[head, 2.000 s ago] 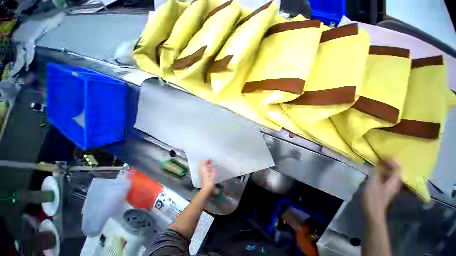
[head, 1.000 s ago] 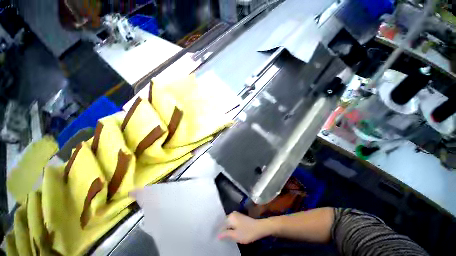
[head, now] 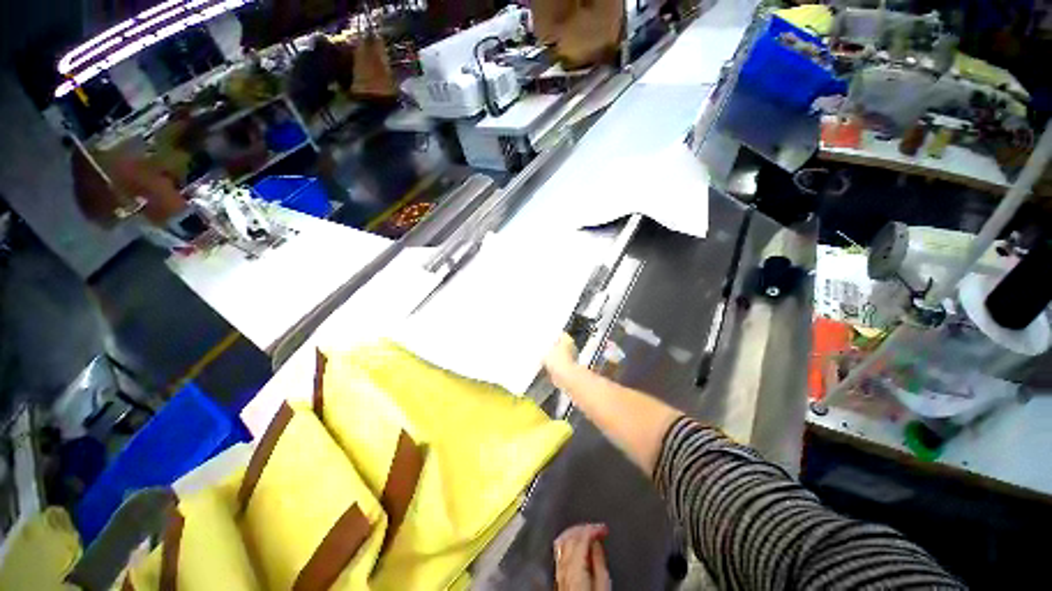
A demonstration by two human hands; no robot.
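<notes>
Yellow panels (head: pixel 461 444) with dark-brown bands overlap in a row at the lower left. The nearest panel's corner ends at the bench edge. My right hand (head: pixel 560 361) reaches from the lower right in a striped sleeve. It is at the bench edge, just beyond that corner, beside pale flat material (head: pixel 485 306). Blur hides its fingertips, and I cannot tell if it grips anything. My left hand (head: pixel 581 556) is cut off by the bottom edge, over the dark bench surface, its fingers pointing up. Its grip is unclear.
The long bench (head: pixel 692 271) runs to the upper right, with a white sheet (head: pixel 663 173) across it. Blue bins stand at lower left (head: pixel 162 456) and upper right (head: pixel 790 64). A sewing machine (head: pixel 940 260) and thread cones are on the right, and another machine (head: pixel 467 75) stands beyond the bench.
The view has swung left along the bench and lifted. My right hand has moved forward from the loose pale sheet it held a second ago. My left hand has come into view at the bottom.
</notes>
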